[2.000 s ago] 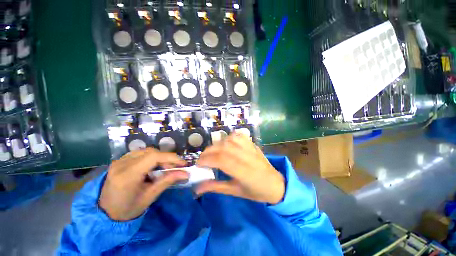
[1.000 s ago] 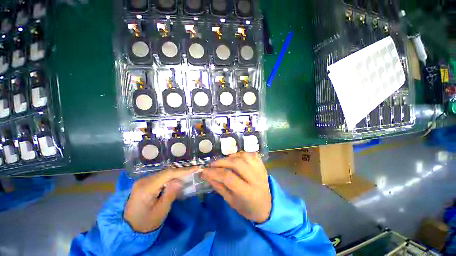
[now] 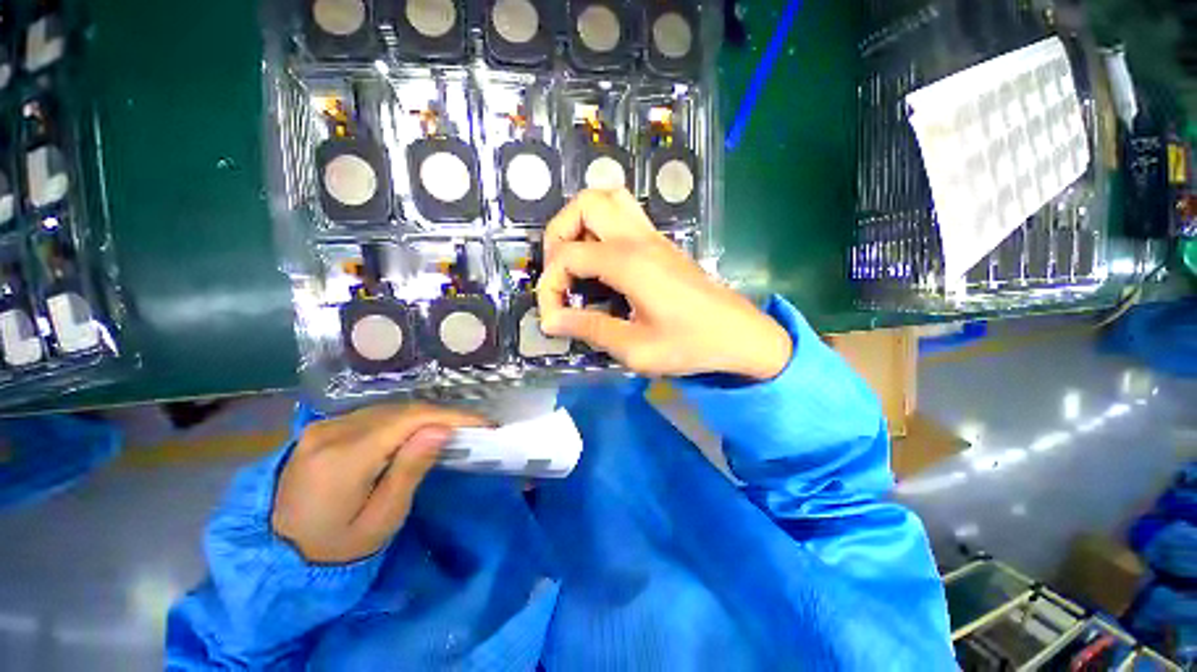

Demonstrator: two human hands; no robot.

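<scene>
My left hand holds a bent white sticker sheet with grey pieces, below the front edge of the tray. My right hand is over the third and fourth modules of the front row, thumb and forefinger together at the third module. A pale piece shows at its fingertips, on or just over that module; contact is unclear. The clear blister tray holds rows of black modules with pale round discs and gold-orange flex cables. My right hand hides the modules at the front right.
A clear tray of modules with pale pieces lies at the left. A blue stick lies right of the middle tray. A tray stack with a white sticker sheet stands at the right. An open cardboard box is below the bench edge.
My right hand has left the sheet and moved up and forward over the front row. My left hand still holds the sheet. The view has shifted, and the trays sit differently in it.
</scene>
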